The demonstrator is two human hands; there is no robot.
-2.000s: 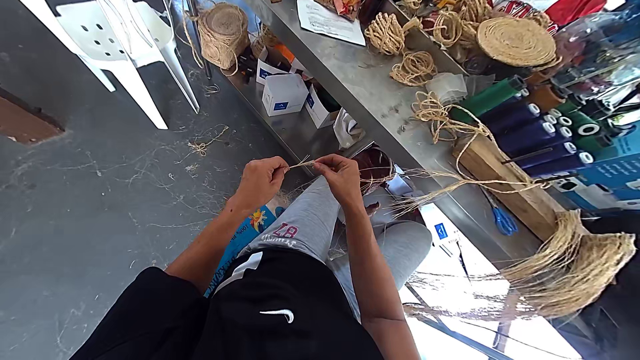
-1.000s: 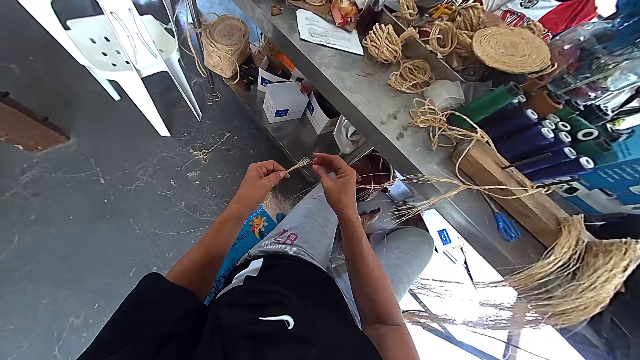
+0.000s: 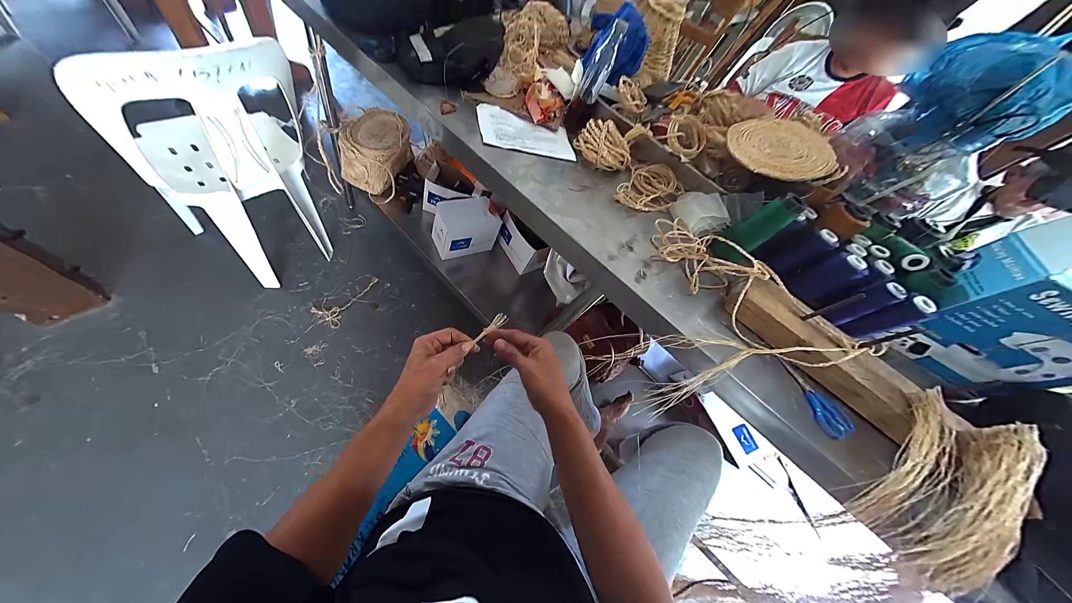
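Observation:
Above my lap, my left hand (image 3: pixel 437 362) pinches a small bundle of pale plant fibres (image 3: pixel 494 325) whose frayed ends stick up between the hands. My right hand (image 3: pixel 528 356) touches the bundle with thumb and forefinger from the other side; whether it grips any strands is too small to tell. To the right, loose fibre strands (image 3: pixel 712 373) hang over the bench edge, joined to a knotted natural-fibre cord (image 3: pixel 699 255). A thick hank of combed fibre (image 3: pixel 976 494) lies over the end of a wooden beam (image 3: pixel 825 352).
A metal bench (image 3: pixel 578 226) runs diagonally at right, bearing thread cones (image 3: pixel 816 255), a coiled fibre mat (image 3: pixel 783 151), cord coils (image 3: pixel 649 186) and blue-handled scissors (image 3: pixel 829 414). White boxes (image 3: pixel 465 226) stand on its lower shelf. A white plastic chair (image 3: pixel 201 142) is at left. A person (image 3: pixel 825 84) sits across the bench.
My hands stay close together above my lap. The frayed fibre ends stand up between them more plainly than two seconds ago. The view has tilted up somewhat.

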